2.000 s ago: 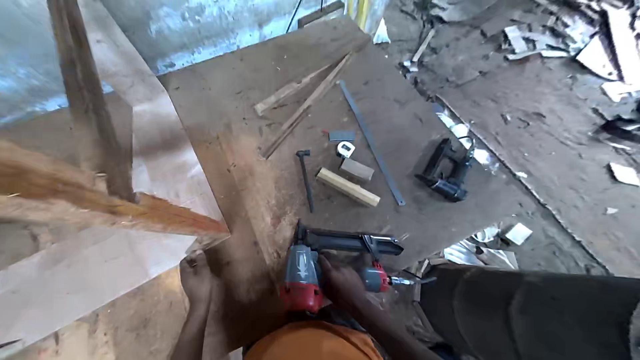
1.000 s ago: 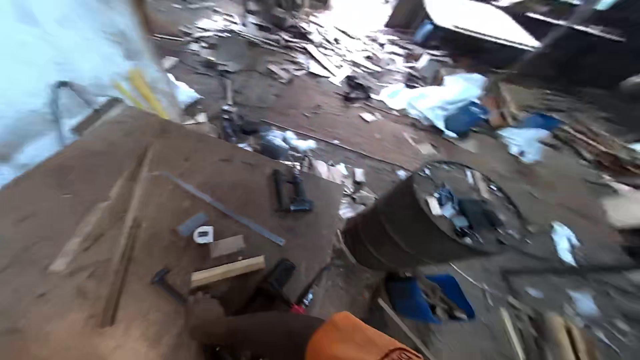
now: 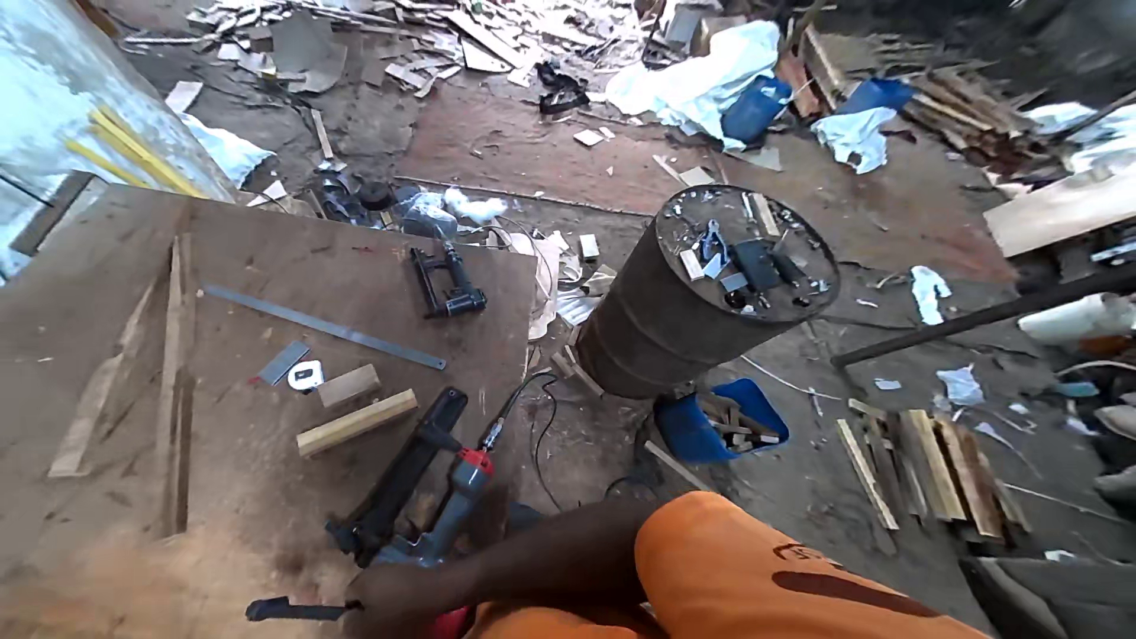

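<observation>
My right hand point(image 3: 390, 599) is closed around the end of the dark handle of a hammer point(image 3: 297, 610), low over the wooden worktable. Just beyond the hand, a grey, red and black pneumatic nailer point(image 3: 448, 510) lies with its air hose attached, partly hidden by my forearm. Further up the table are two short wood blocks point(image 3: 357, 423) point(image 3: 349, 385), a white tape measure point(image 3: 305, 375), a strip of metal fasteners point(image 3: 283, 362) and a long steel ruler point(image 3: 324, 326). A smaller black pneumatic stapler point(image 3: 446, 282) lies near the far edge. My left hand is out of view.
Long wood strips point(image 3: 173, 382) lie on the table's left. Beyond its right edge stands a metal drum point(image 3: 639, 311) with pliers point(image 3: 712, 241) and small items on top. A blue bin point(image 3: 674, 430) holds wood offcuts. Stacked wood pieces point(image 3: 941, 470) and scattered scraps lie on the floor.
The view has swung far to the right. My right hand has gone from the nailer to the hammer, which is now further from the wood blocks. My left hand has left the view.
</observation>
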